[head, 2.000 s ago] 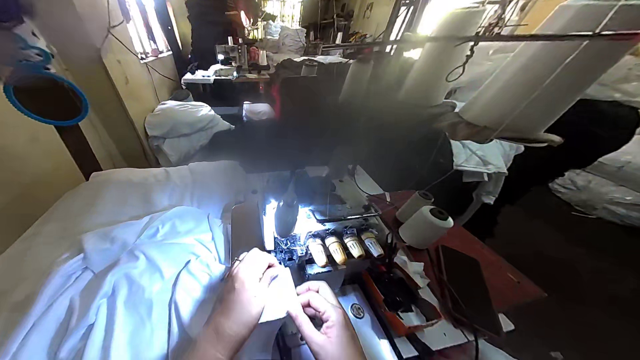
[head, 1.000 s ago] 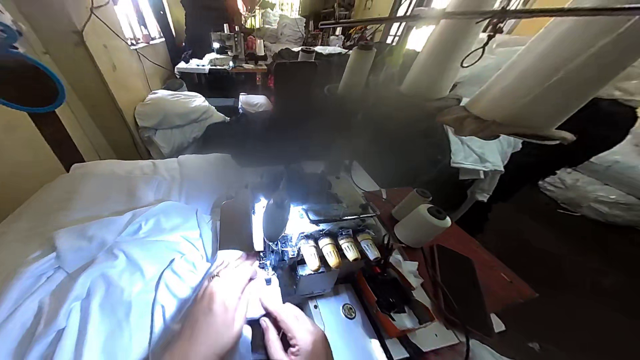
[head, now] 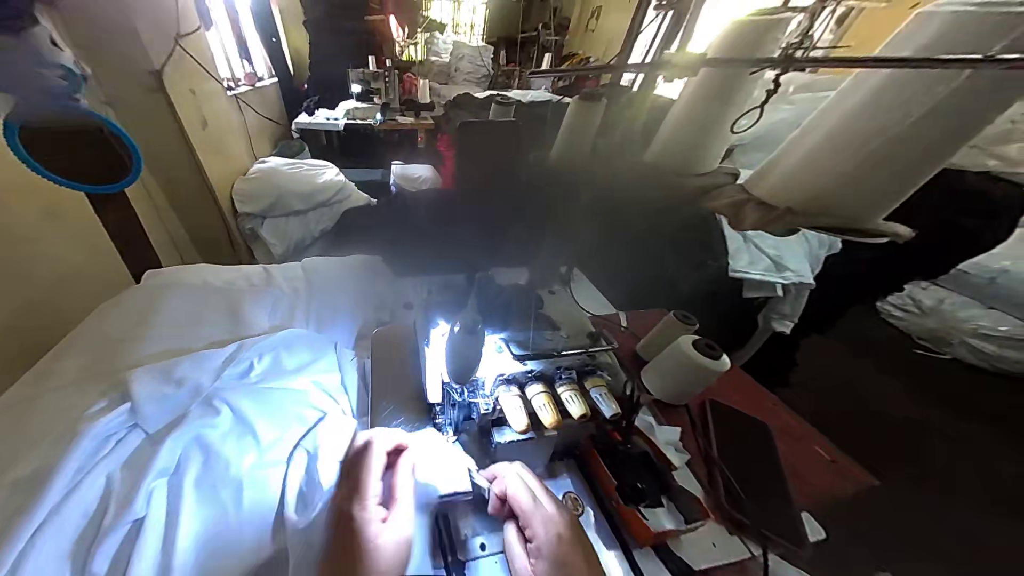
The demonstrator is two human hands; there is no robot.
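A lit overlock sewing machine (head: 552,448) with a row of tension dials (head: 558,402) stands in front of me. My left hand (head: 376,496) lies on a small piece of white fabric (head: 440,464) just before the needle area (head: 460,408); its fingertips are partly lost in glare. The right edge of that piece is pinched between the thumb and fingers of my right hand (head: 536,512). To the left, a heap of white cloth (head: 240,432) spreads over the work surface, close to my left hand.
Thread cones (head: 686,368) stand on a red board (head: 788,432) at right, beside an orange box (head: 640,480) and a dark flat object (head: 752,464). Large thread cones (head: 888,120) hang close at upper right. White bundles (head: 292,200) and another sewing station (head: 360,120) lie beyond.
My hands have drawn apart since one second ago, when they were close together at the needle area. The right hand is now farther right, and more of the white piece shows between them.
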